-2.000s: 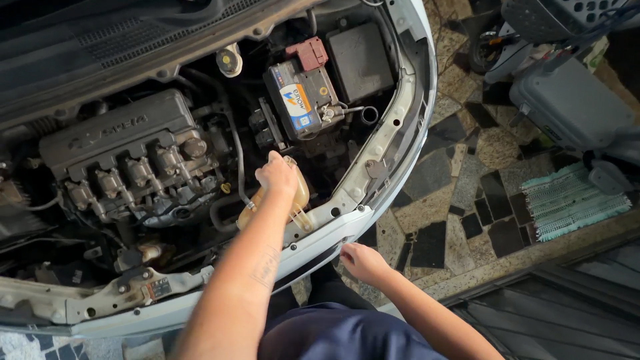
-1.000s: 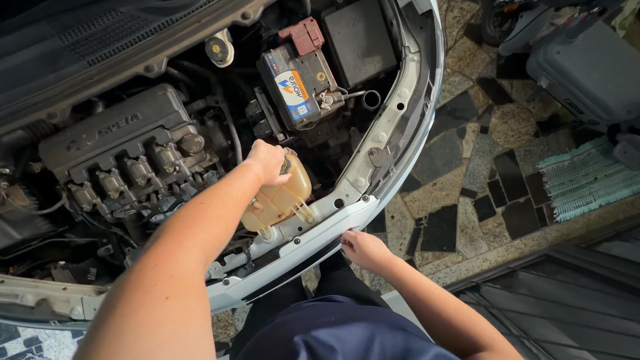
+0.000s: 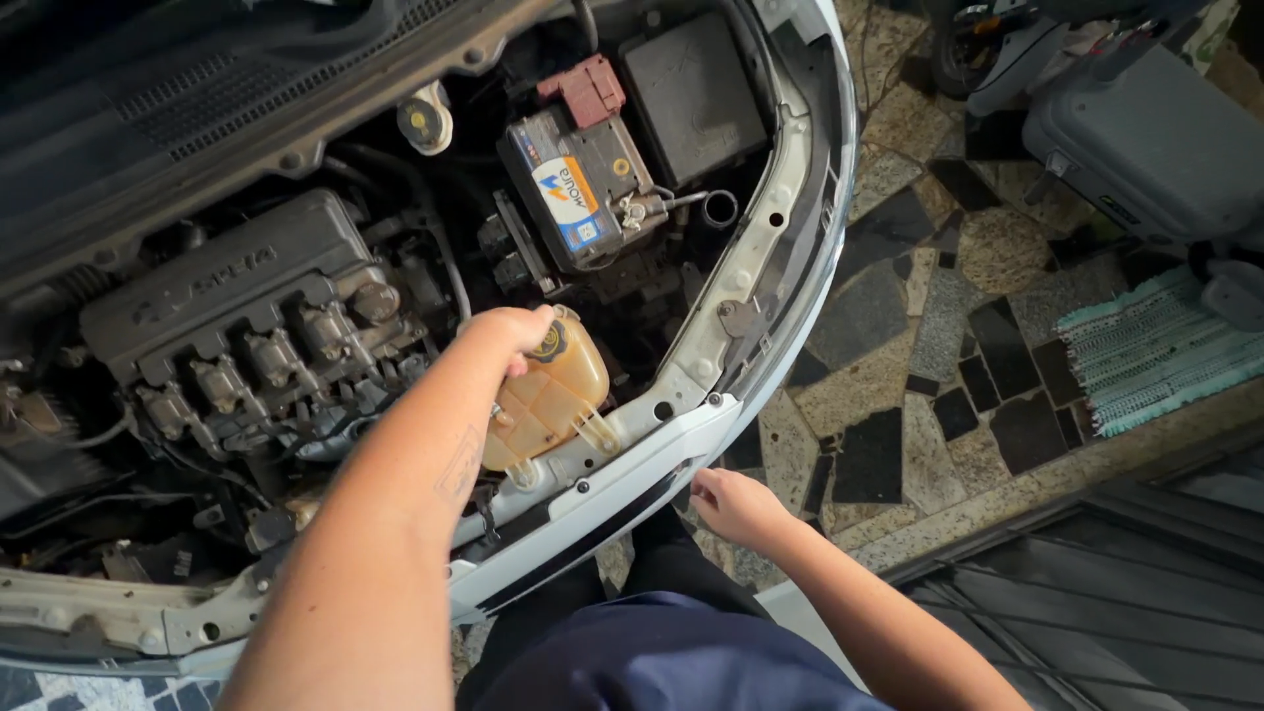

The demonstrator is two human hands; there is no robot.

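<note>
My left hand [image 3: 509, 336] reaches into the engine bay and grips the upper left edge of a yellowed plastic coolant expansion tank [image 3: 563, 395], beside its dark cap [image 3: 549, 341]. Part of the tank's left side is hidden behind my hand and forearm. The tank lies just behind the front body rail [image 3: 681, 380], with two clear tabs toward that rail. My right hand [image 3: 736, 506] is low over the outer edge of the car's white front panel [image 3: 632, 459], its fingers curled in; nothing shows in it. Whether it touches the panel is unclear.
Left of the tank is the engine with its black cover [image 3: 227, 267]. Beyond the tank sit a Moura battery [image 3: 578, 188] with a red terminal cover [image 3: 590, 91] and a black box [image 3: 696, 99]. On the stone floor are a grey case [image 3: 1145, 138] and a green woven mat [image 3: 1165, 346].
My left hand has moved from over the tank's cap to the tank's upper left edge, leaving the cap in sight. My right hand stays near the front panel's edge.
</note>
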